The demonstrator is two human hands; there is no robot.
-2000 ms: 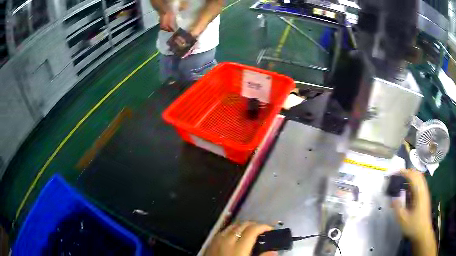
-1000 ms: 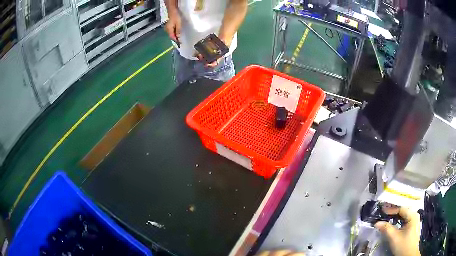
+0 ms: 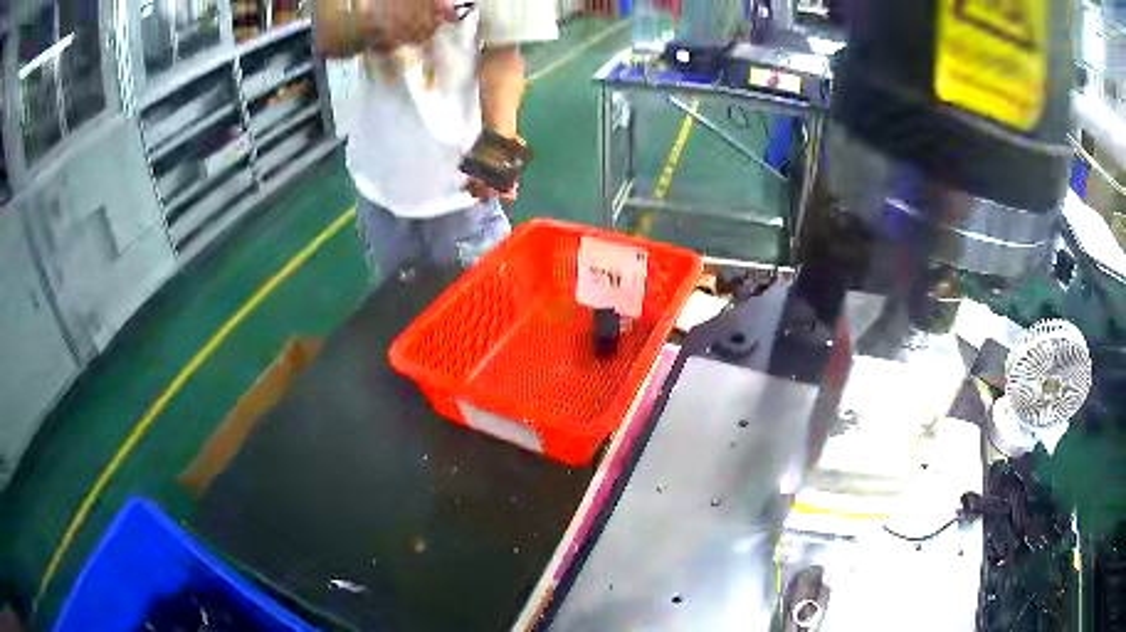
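Observation:
Neither of my hands is in view. The silver welding horn (image 3: 883,426) stands over the machine's base plate (image 3: 692,494), with a yellow strip along its lower edge. What lies under it is blurred or hidden, so I cannot tell whether an adapter is there. The dark clamp bar (image 3: 809,590) with its silver ring is in front, at the bottom edge. A thin black cord (image 3: 920,536) curves over the plate right of the horn, near small black parts.
A red basket (image 3: 475,417) on the dark tabletop (image 3: 358,494) holds one black piece (image 3: 606,331). A blue bin (image 3: 154,574) is at lower left. Loose black parts (image 3: 1031,543) and a white fan (image 3: 1048,373) are at right. A person (image 3: 420,136) holding a dark object stands behind the tabletop.
My hands, seen earlier at the plate with black adapter parts, have left the picture. The camera view has shifted. The other person has raised one hand.

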